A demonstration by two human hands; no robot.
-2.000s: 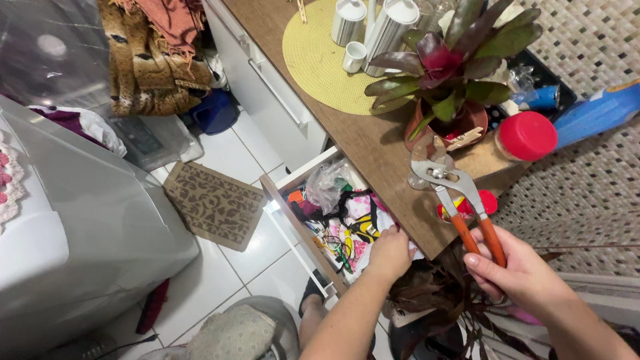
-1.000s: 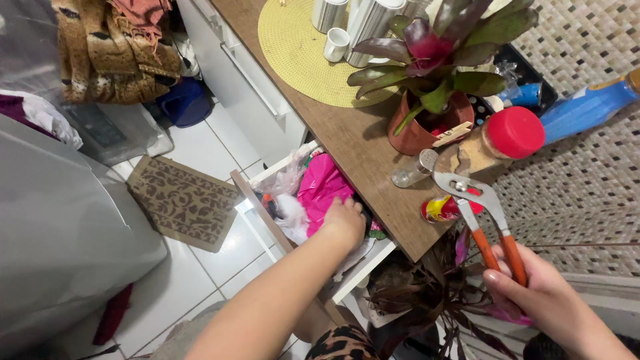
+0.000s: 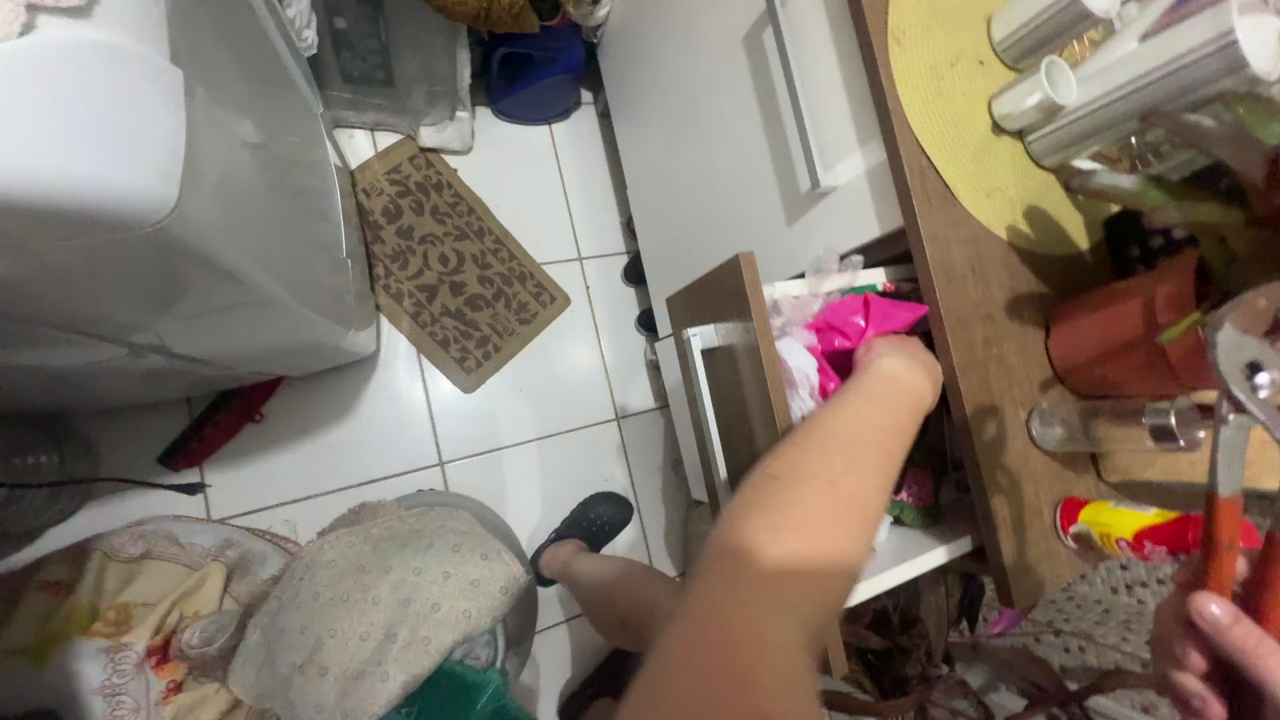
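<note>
My left hand (image 3: 898, 372) reaches into the pulled-out drawer (image 3: 735, 370), against a bright pink plastic bag (image 3: 850, 328). Its fingers are hidden, so I cannot tell whether they grip the bag. White and clear plastic (image 3: 797, 370) lies beside the pink bag in the drawer. At the right edge, my right hand (image 3: 1215, 640) holds slip-joint pliers (image 3: 1222, 530) by their orange handles, above the wooden counter. The jaws point up and are partly cut off by the frame.
On the counter (image 3: 985, 400) are a terracotta pot (image 3: 1130, 330), a glass jar (image 3: 1110, 425), a red and yellow container (image 3: 1125, 525) and a yellow placemat (image 3: 960, 110) with white cups. A patterned mat (image 3: 455, 265) lies on the tiled floor; a cloth-covered bin (image 3: 380, 600) stands near my foot.
Two seconds ago the drawer showed mixed small items; the pink bag then came into view under my left hand and still lies there. The view has swung left, leaving the pliers at the right edge.
</note>
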